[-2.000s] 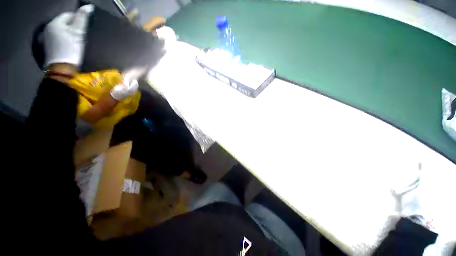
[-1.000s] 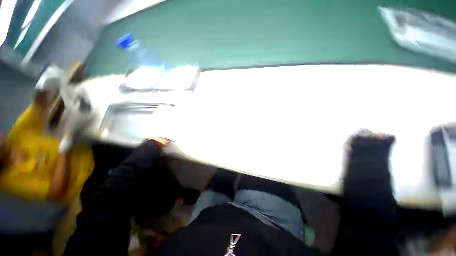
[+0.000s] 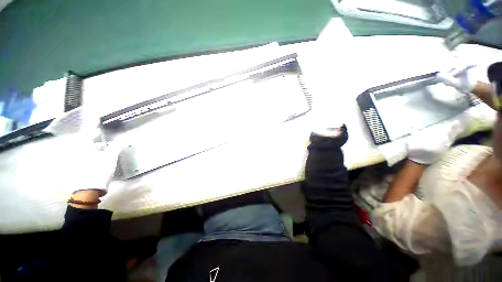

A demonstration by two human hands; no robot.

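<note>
A long shallow chassis (image 3: 212,118), silver-grey inside with a black rim and perforated short ends, lies open side up and slightly slanted on the bench in front of me. My left hand (image 3: 88,165), in a white glove, is at its left end; glare washes out the fingers, so their grip cannot be told. My right hand (image 3: 329,131) is just below and right of its right end, only partly visible beyond the black sleeve and washed out against the bright bench.
At right, a person's gloved hands (image 3: 426,148) are at another chassis (image 3: 380,118). A blue-capped bottle (image 3: 468,25) is at top right. A clear-wrapped item (image 3: 396,11) lies on the green mat (image 3: 165,33). Another black-rimmed tray (image 3: 27,132) with white items is at far left.
The view has swung right. The long chassis now lies before me between my hands, and the right-hand neighbour shows. The person in yellow is out of view.
</note>
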